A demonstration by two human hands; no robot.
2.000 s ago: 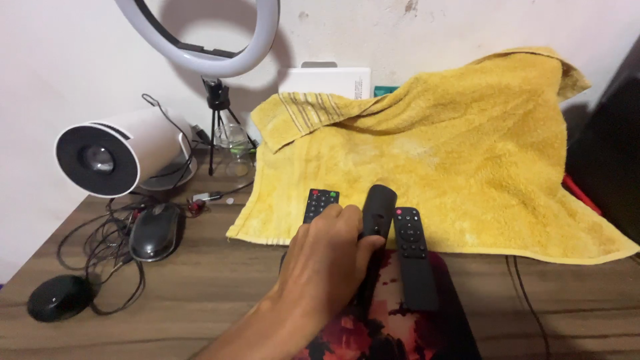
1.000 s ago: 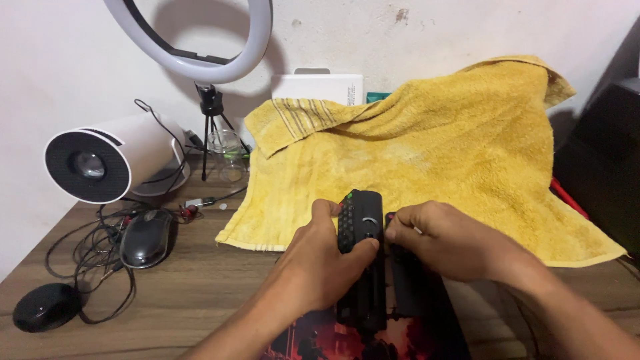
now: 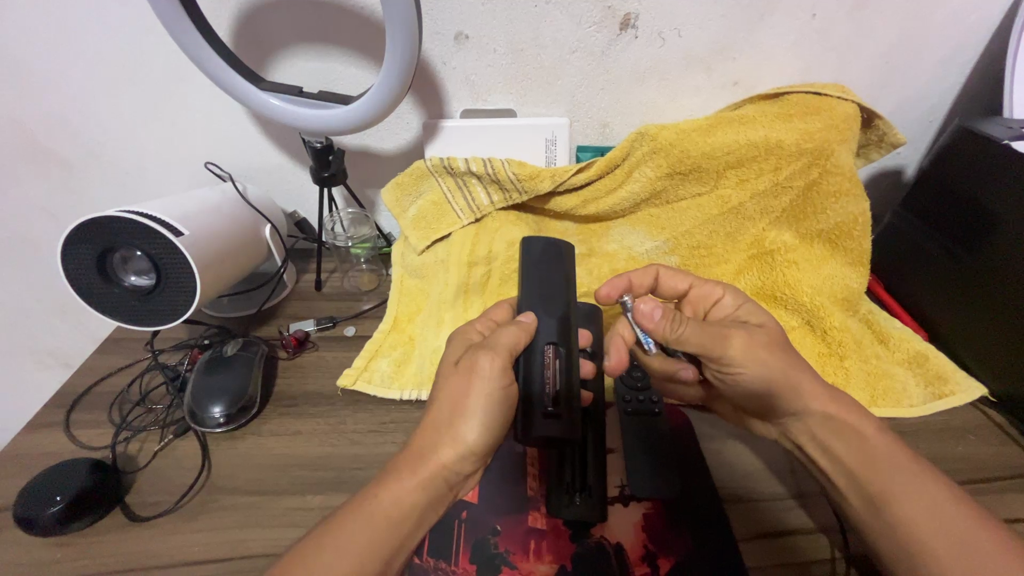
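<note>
My left hand (image 3: 488, 376) grips a black remote control (image 3: 547, 288), back side up, with its battery slot (image 3: 552, 376) uncovered. Behind it, a second black remote (image 3: 588, 472) lies along the same hand, its slot also visible; the fingers partly hide it. My right hand (image 3: 704, 336) pinches a small silvery battery (image 3: 638, 324) between thumb and fingers, to the right of the remotes. Something dark shows under its curled fingers, too hidden to name. A third black remote (image 3: 644, 432), buttons up, rests on the dark red printed mat (image 3: 512, 536) below my right hand.
A yellow towel (image 3: 720, 208) spreads across the back. At left stand a white projector (image 3: 216, 224), a ring light (image 3: 344, 120) on a tripod and a clear jar (image 3: 356, 256). Tangled cables surround a black mouse (image 3: 228, 384); a dark round object (image 3: 66, 496) lies near the left edge.
The left hand's remotes have been turned or shifted, so a back with an uncovered slot now faces up. The right hand has moved away from them and now shows a battery in its fingers.
</note>
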